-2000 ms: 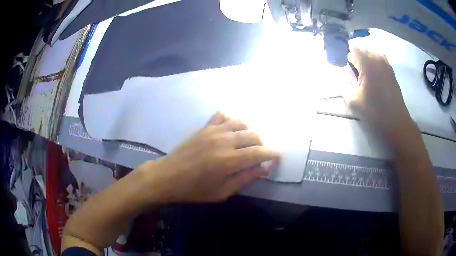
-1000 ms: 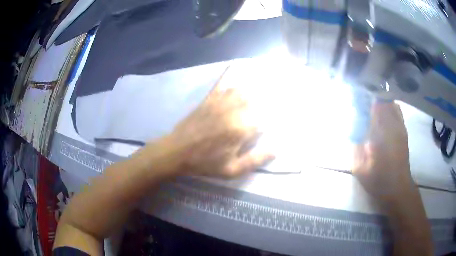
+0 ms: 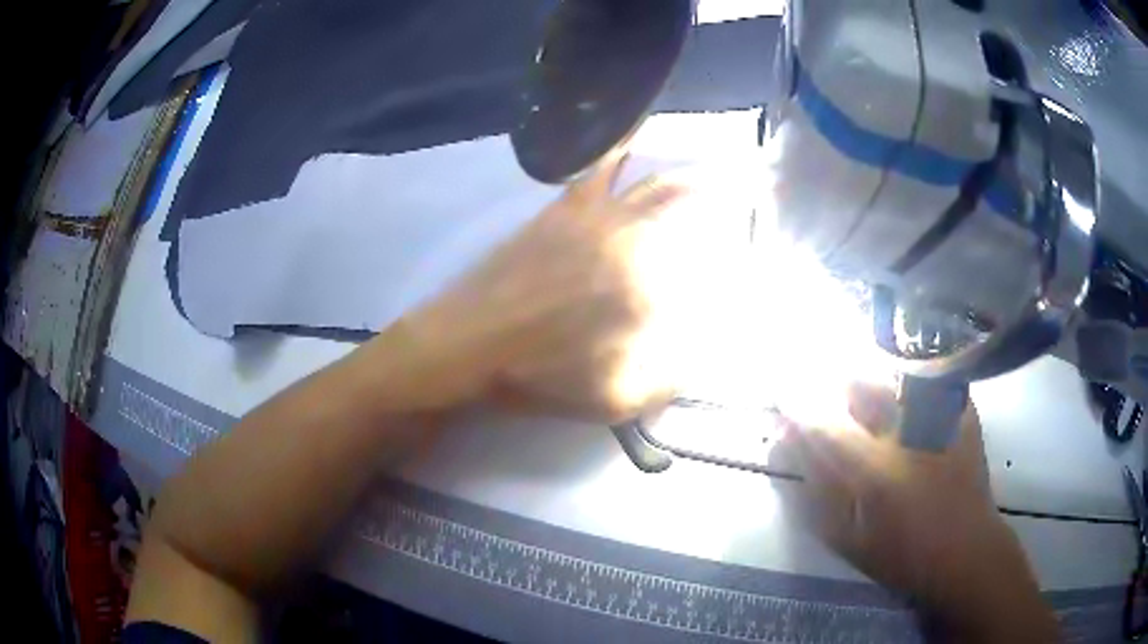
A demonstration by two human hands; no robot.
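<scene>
A pale grey panel [image 3: 340,239] lies over a dark grey panel [image 3: 365,76] on the machine bed, reaching under the white sewing machine head [image 3: 906,151]. My left hand [image 3: 554,315] lies on the pale panel left of the needle area, fingers spread. My right hand [image 3: 881,466] is at the right, below the machine head and partly behind a metal part. Its fingertips are lost in glare, so I cannot tell if they grip cloth. The needle and presser foot are washed out by the lamp.
A dark oval disc [image 3: 604,82] hangs close to the camera, left of the head. A printed ruler [image 3: 567,566] runs along the table's front edge. Black scissors handles [image 3: 1118,409] lie at the right. A red basket [image 3: 91,535] stands below at the left.
The view has moved closer to the machine head, which now looks larger. The disc has come into view. My left hand is further up beside the disc; my right hand appears lower.
</scene>
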